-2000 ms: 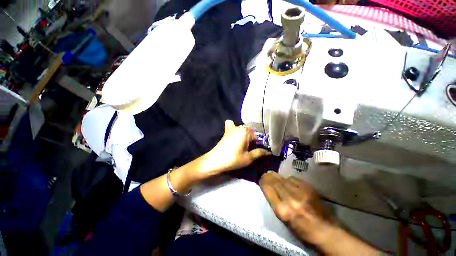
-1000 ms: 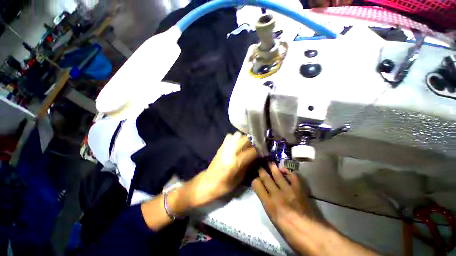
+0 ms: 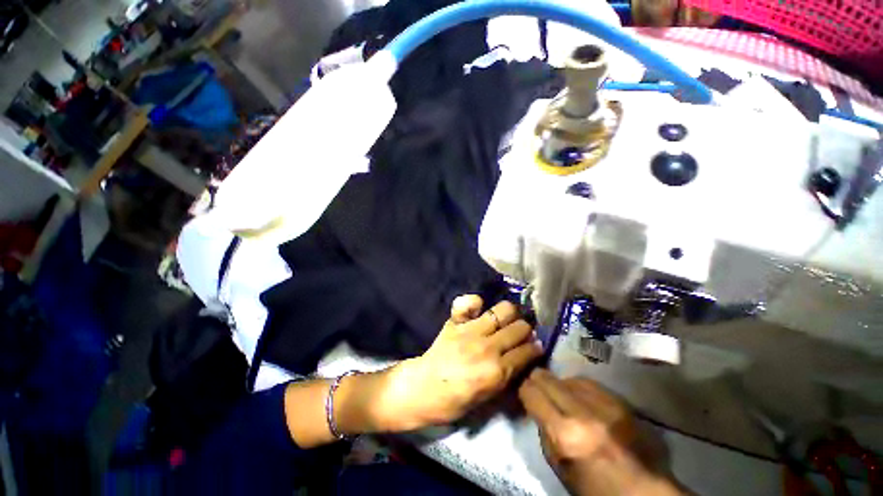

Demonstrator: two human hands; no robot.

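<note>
Black fabric [image 3: 387,223] spreads over the white table left of the sewing machine head [image 3: 620,203]. A white panel [image 3: 254,300] joined to it lies at its left edge. My left hand [image 3: 474,358], with a ring and a bracelet, has curled fingers on the black cloth just in front of the needle area. My right hand [image 3: 591,436] is close beside it, its fingertips at the cloth edge below the presser area; it is slightly blurred. The needle and presser foot are mostly hidden, and the cloth under my fingers is dark and hard to make out.
A white lamp [image 3: 300,155] on a blue gooseneck [image 3: 542,8] hangs over the cloth. Red-handled scissors [image 3: 837,465] lie under the machine arm at lower right. A pink-red basket [image 3: 804,29] stands behind the machine. Dark cloth [image 3: 194,358] hangs at the table's left. Benches show behind.
The view has shifted, so the machine sits lower and further right than one second ago. Both hands remain close together at the cloth; my right fingers have drawn back slightly from the presser area.
</note>
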